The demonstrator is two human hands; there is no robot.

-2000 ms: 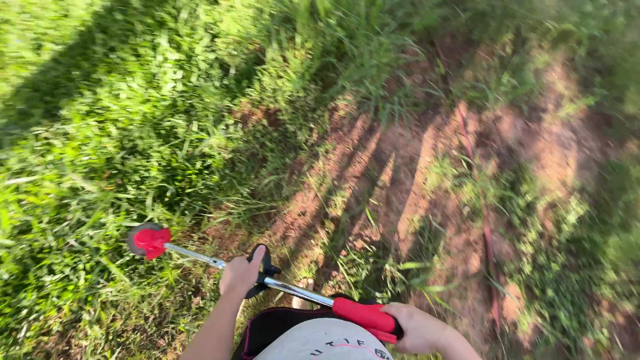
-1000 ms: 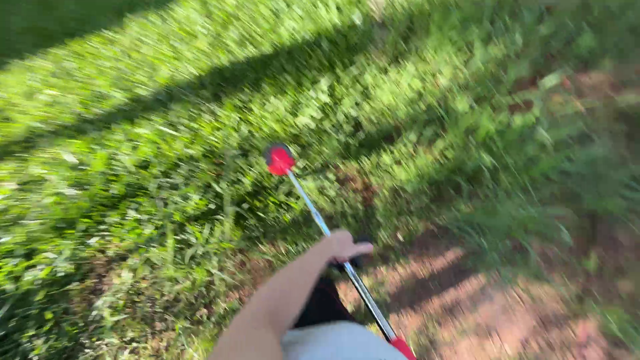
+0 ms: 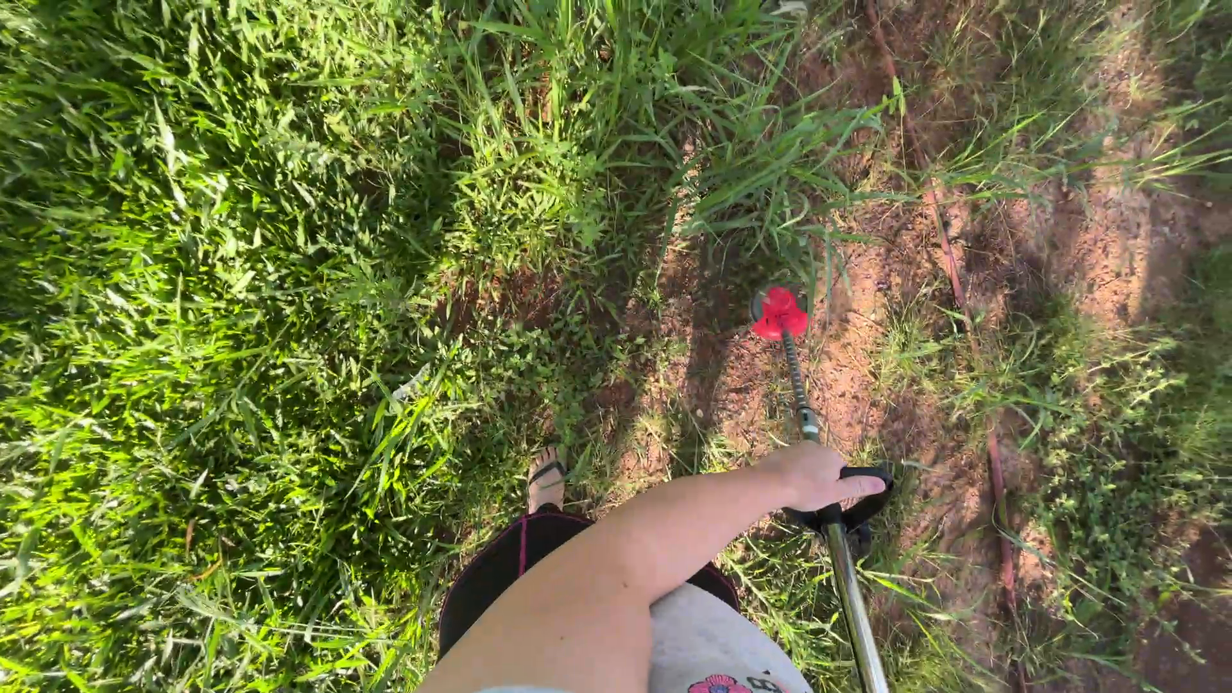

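My left hand [image 3: 816, 476] grips the black loop handle [image 3: 871, 496] partway along the shaft of a string trimmer. Below that handle the bare metal shaft [image 3: 855, 602] runs down to the lower edge of the view. Above my hand the shaft leads to the red trimmer head [image 3: 781, 314], which is over reddish soil at the edge of tall grass [image 3: 770, 183]. My right hand and the rear grip are out of view.
A thin reddish hose or cable [image 3: 948, 255] lies along the bare soil on the right. Dense grass [image 3: 241, 318] covers the left side. My sandalled foot [image 3: 547, 476] stands on low grass, left of the trimmer head.
The view has shifted a lot. The trimmer head, over dense grass one second ago, is now over the soil edge. My right hand, on the red rear grip two seconds ago, is out of view.
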